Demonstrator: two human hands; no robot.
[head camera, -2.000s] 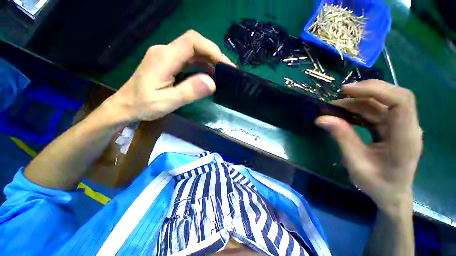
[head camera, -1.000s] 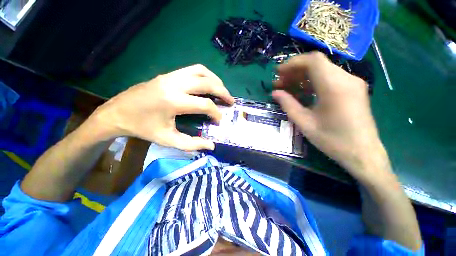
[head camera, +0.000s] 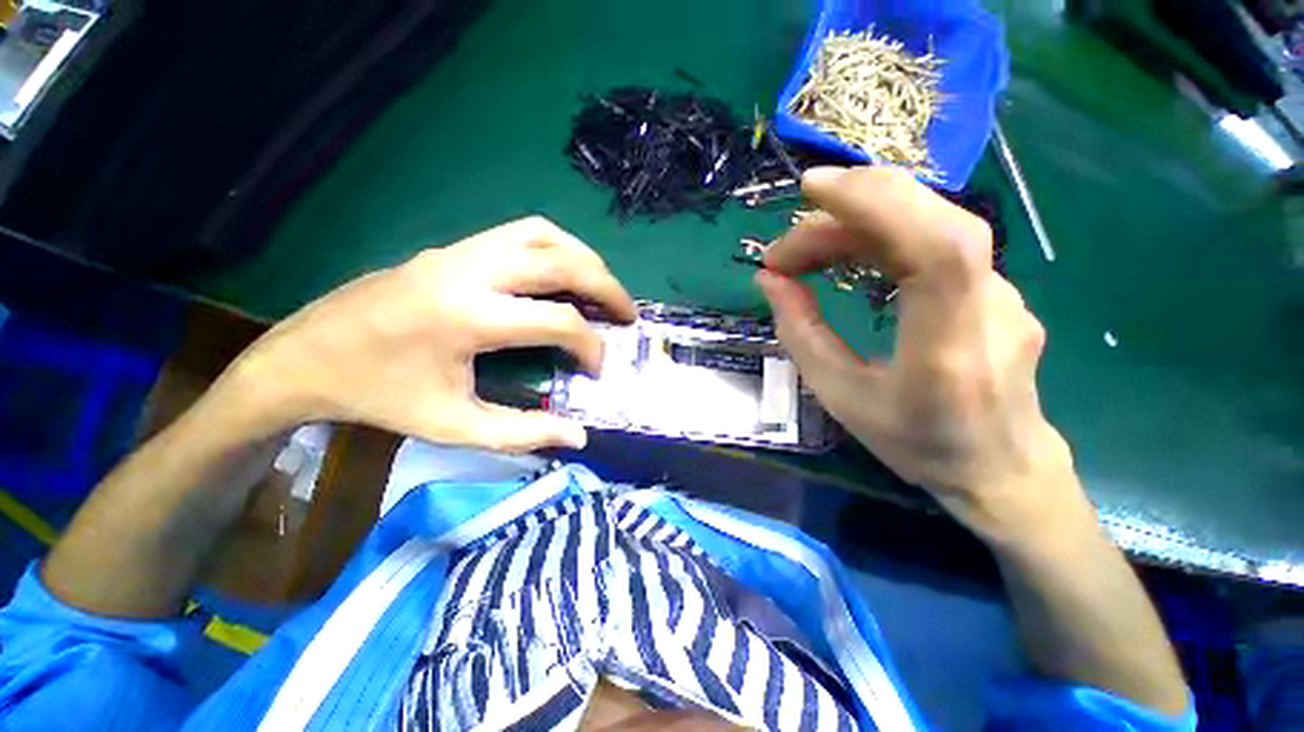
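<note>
A phone frame (head camera: 701, 383) with a silver-white inner panel and dark rim lies flat, open back up, at the mat's front edge. My left hand (head camera: 443, 336) grips its left end, fingers on the far edge and thumb at the near edge. My right hand (head camera: 908, 322) is above the frame's right end, thumb and index finger pinched on a tiny dark sliver (head camera: 749, 260). Gold side keys (head camera: 875, 97) fill the blue parts bin (head camera: 972, 100). A pile of black key strips (head camera: 651, 150) lies left of the bin.
A black tray (head camera: 215, 115) stands at the upper left, with a phone (head camera: 36, 50) at its corner. Slim tweezers (head camera: 1024, 198) lie right of the bin on the green mat (head camera: 1158, 329). More loose dark and gold pieces lie below the bin, partly behind my right hand.
The frame, earlier held up on edge in both hands, now lies flat under my left hand. My right hand has let go of it and now pinches a dark sliver.
</note>
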